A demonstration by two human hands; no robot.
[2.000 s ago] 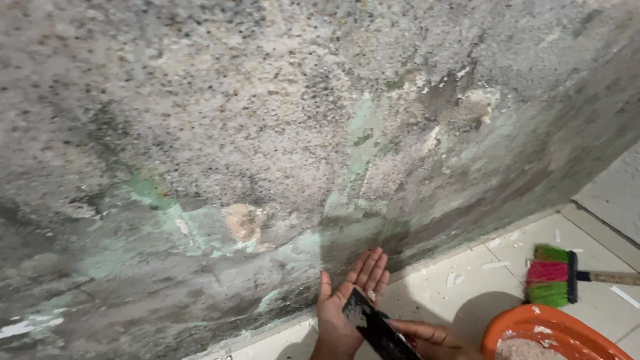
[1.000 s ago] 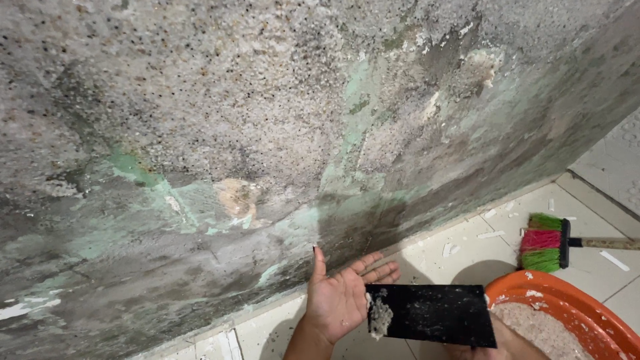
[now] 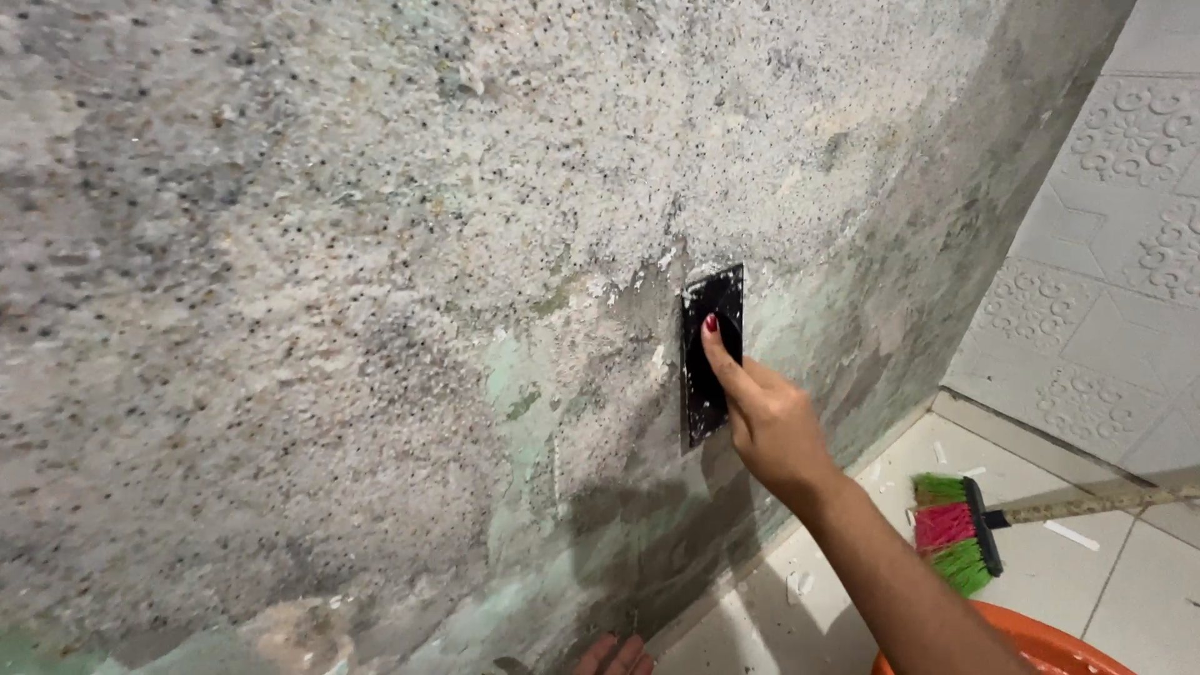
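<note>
My right hand (image 3: 773, 417) grips a black plastering trowel (image 3: 712, 361), its flat blade upright against the wall, thumb with a red nail on its near side. Whitish specks of plaster stick to the blade. Speckled, rough grey plaster covers much of the wall (image 3: 356, 281), with patches of pale green paint lower down. Only the fingertips of my left hand (image 3: 614, 656) show at the bottom edge, near the foot of the wall; the rest is out of frame, and whether it holds anything is hidden.
An orange basin (image 3: 1041, 642) stands at the bottom right, partly behind my right forearm. Beyond it a broom with green and pink bristles (image 3: 956, 534) lies on the pale floor tiles (image 3: 1148, 581), among white scraps. Embossed white tiles (image 3: 1059, 309) cover the side wall.
My right hand has raised the trowel from beside my left palm to the wall. The left hand, open in full view before, has dropped mostly out of frame. The view has shifted up and right.
</note>
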